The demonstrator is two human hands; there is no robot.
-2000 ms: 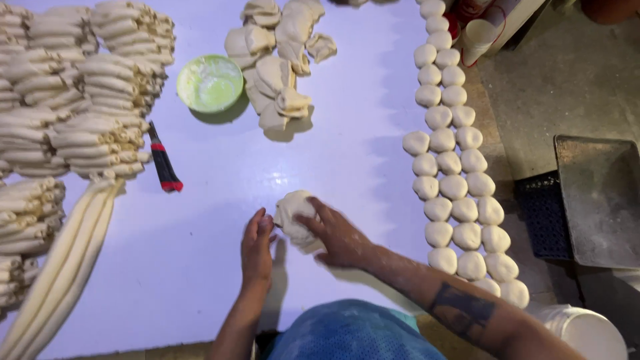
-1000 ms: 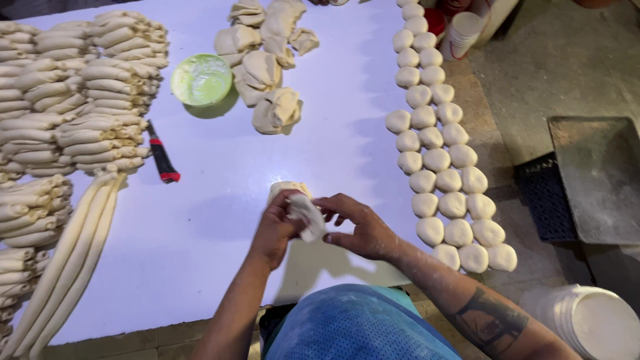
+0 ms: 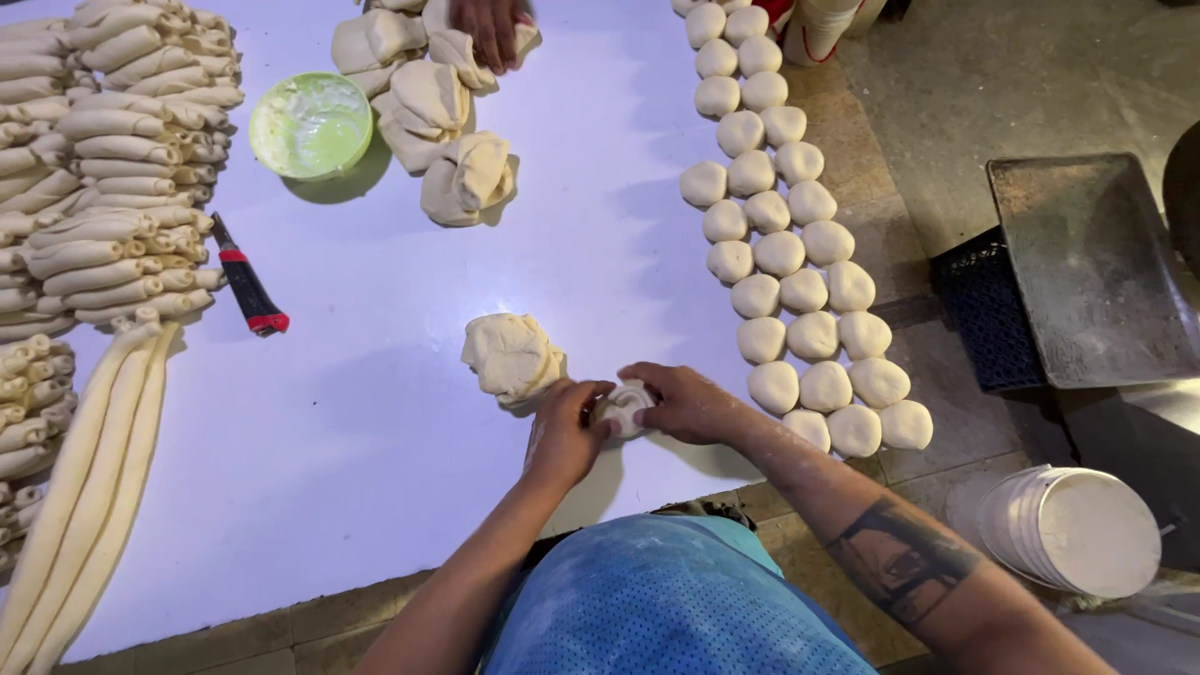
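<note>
Near the front edge of the white table, my left hand (image 3: 569,429) and my right hand (image 3: 687,403) hold a small piece of dough (image 3: 626,409) between their fingertips, its surface folded inward. A larger lump of dough (image 3: 513,358) rests on the table just beyond my left hand, close to its fingers. To the right, rows of round dough balls (image 3: 803,289) run along the table's edge. Folded dough lumps (image 3: 469,178) lie farther back, beside a green bowl (image 3: 312,126) with a whitish residue inside.
Rolled dough pieces (image 3: 122,159) are stacked at left, above long dough strips (image 3: 89,487). A knife with a black and red handle (image 3: 251,289) lies beside them. Another person's hand (image 3: 489,33) touches the back dough. A white bucket (image 3: 1069,532) and a metal tray (image 3: 1092,272) stand right.
My hands have moved right from the larger lump, which now lies apart from them, with a small dough piece between them. Another person's hand has come over the dough at the back.
</note>
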